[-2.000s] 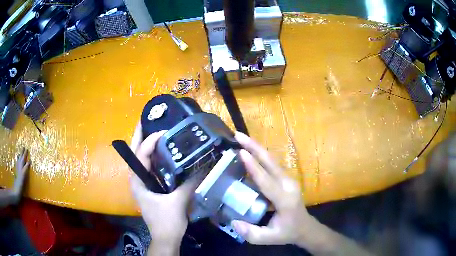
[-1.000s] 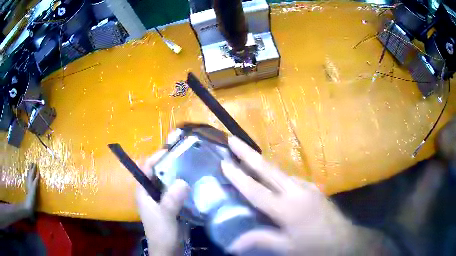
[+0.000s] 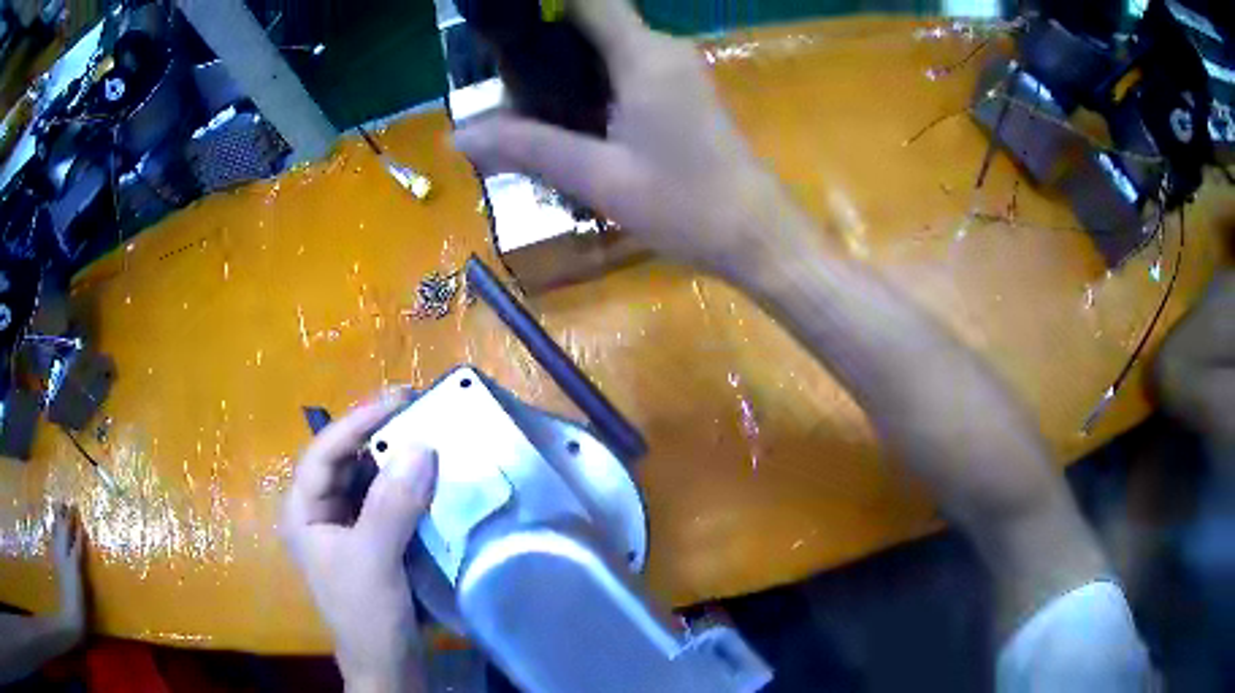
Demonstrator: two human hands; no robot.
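Note:
The grey-white camera housing (image 3: 576, 616) lies bracket side up, with a pale square plate (image 3: 454, 467) with corner holes facing me. My left hand (image 3: 359, 535) grips its left side, thumb on the plate. One black antenna (image 3: 555, 355) sticks out at the upper right; the other antenna's tip (image 3: 316, 420) shows by my left fingers. My right hand (image 3: 664, 149) is at the dark electric screwdriver (image 3: 542, 68), thumb and fingers spread around it; whether they grip it is unclear. The LED face is hidden underneath.
The screw feeder (image 3: 535, 224) stands behind, partly covered by my right hand. Loose screws (image 3: 436, 294) lie left of it. A white plug connector (image 3: 410, 180) lies at the far edge. Waiting camera units (image 3: 224, 149) crowd both sides. Another person's hand (image 3: 61, 582) is at left.
The housing has turned from LED face up to bracket plate up. My right hand has left it and moved up to the screwdriver. My left hand still holds the housing. The view has shifted.

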